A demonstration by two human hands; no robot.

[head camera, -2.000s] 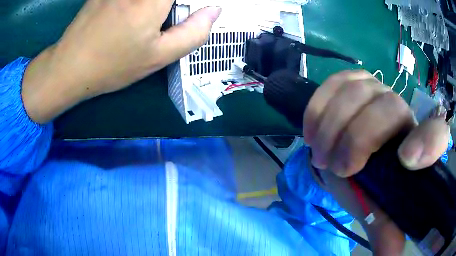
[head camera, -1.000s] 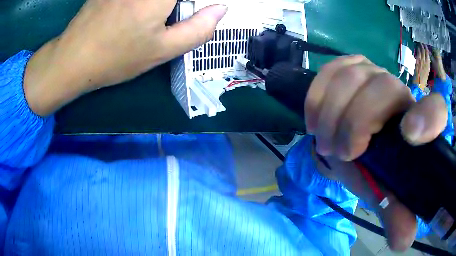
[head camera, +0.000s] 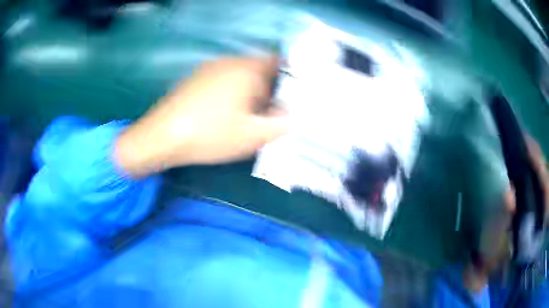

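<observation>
The frame is strongly blurred. The white housing shell point(head camera: 352, 108) lies on the green mat in front of me, turned at an angle. A dark rectangular window point(head camera: 357, 60) shows near its far edge and the black module point(head camera: 371, 172) at its near right part, with a trace of red beside it. My left hand point(head camera: 207, 117) is at the shell's left edge, thumb on its face; the fingertips are hidden. My right hand point(head camera: 534, 174), blurred and partly cut off by the right edge, is around the black electric screwdriver point(head camera: 516, 159), away from the shell.
The glossy green mat point(head camera: 223, 183) lies under the shell, its near edge running past my blue smock. Dark, blurred shapes lie along the far edge of the picture, too unclear to name.
The screwdriver and my right hand have moved away from the module to the far right. The view has shifted, and the shell appears rotated with its module now nearer me. My left hand remains at it.
</observation>
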